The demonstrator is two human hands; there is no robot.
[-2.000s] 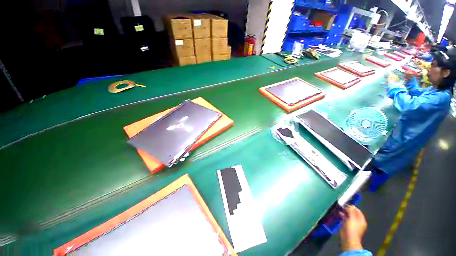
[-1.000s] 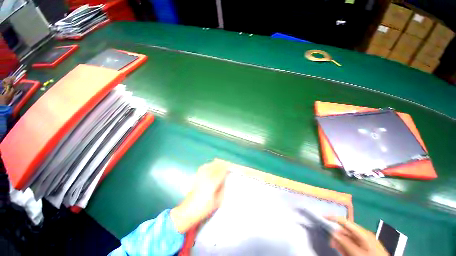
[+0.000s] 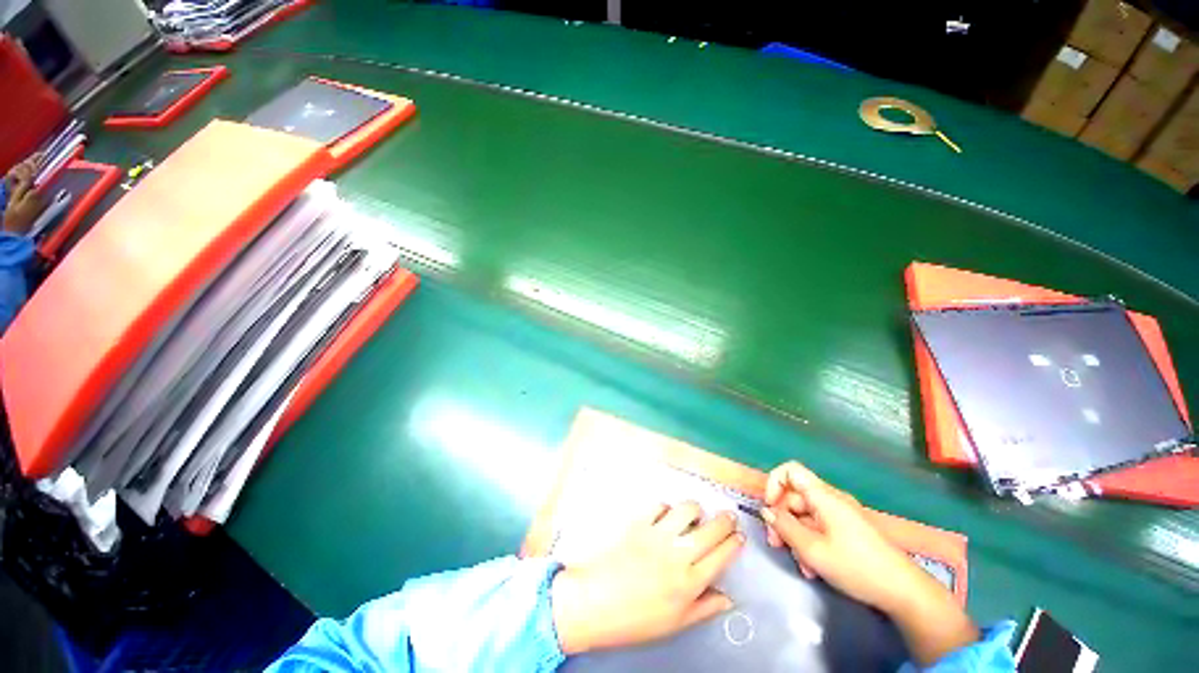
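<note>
A grey panel (image 3: 789,618) lies on an orange foam tray (image 3: 618,431) at the bottom centre, with glare on its left part. My left hand (image 3: 651,579) rests on the panel, its fingertips near the far edge. My right hand (image 3: 835,539) is at the panel's far edge, thumb and fingertips pinched on a thin dark adhesive strip (image 3: 747,504) that lies along that edge. The strip is partly hidden by the fingers. The backing sheet (image 3: 1052,647) with a black block is at the lower right, cut off by the frame.
A stack of foam trays with separator sheets (image 3: 171,283) stands at left. Another panel (image 3: 1052,381) lies skewed on its tray at right. A tape roll (image 3: 898,116) is on the far side. A black waste bag (image 3: 158,579) is at lower left. A co-worker's hand (image 3: 23,197) shows at far left.
My left hand has moved right from the tray's left side onto the panel. My right hand has moved up and left to the panel's far edge. The view has shifted slightly.
</note>
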